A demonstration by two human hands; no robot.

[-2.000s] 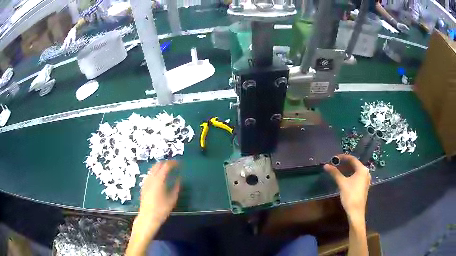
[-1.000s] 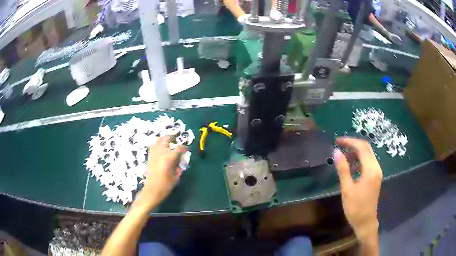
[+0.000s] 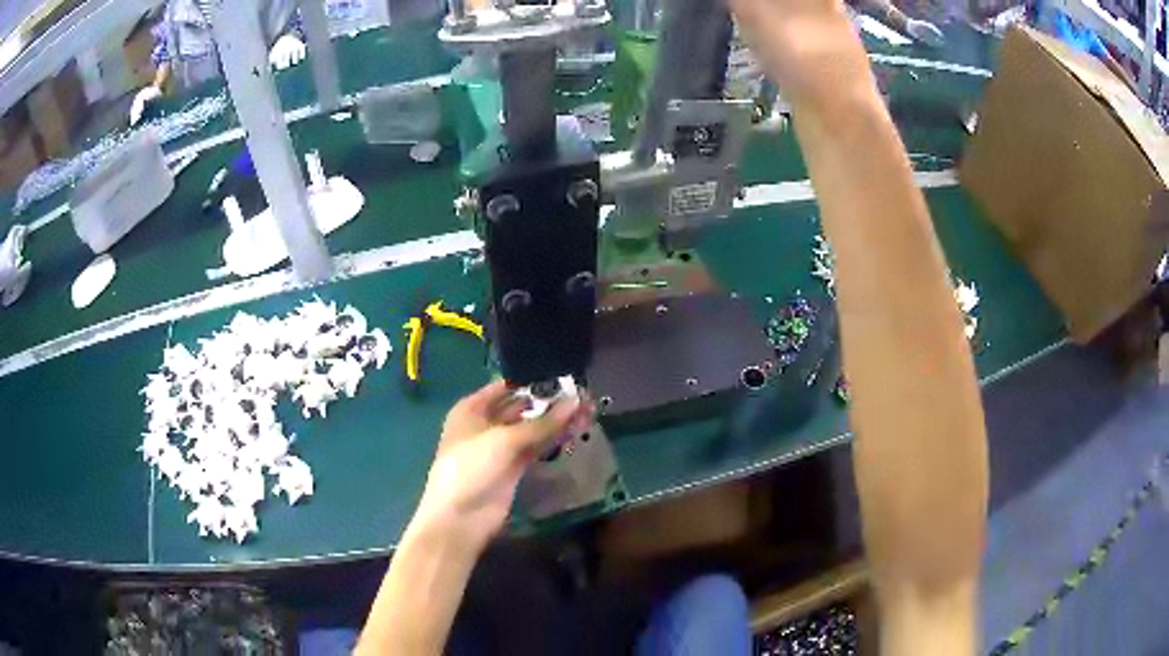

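Observation:
My left hand [image 3: 494,449] holds a white plastic part [image 3: 551,395] by its edge, right under the black ram block [image 3: 545,269] of the green arbor press. A dark round piece shows in the part's middle. The part is above the square grey base plate [image 3: 571,477], which my hand partly covers. My right arm reaches up across the right side; my right hand [image 3: 795,19] is at the top edge, partly cut off, and what it touches cannot be seen.
A pile of white parts [image 3: 237,397] lies left, yellow-handled pliers [image 3: 440,328] beside the press. The dark steel block [image 3: 679,352] and small coloured rings [image 3: 791,327] are right. A large carton [image 3: 1070,180] stands far right. People's hands show across the conveyor.
My left hand has moved from the white pile to under the ram with a white part. My right hand has risen from beside the steel block to the top edge. The view has shifted right.

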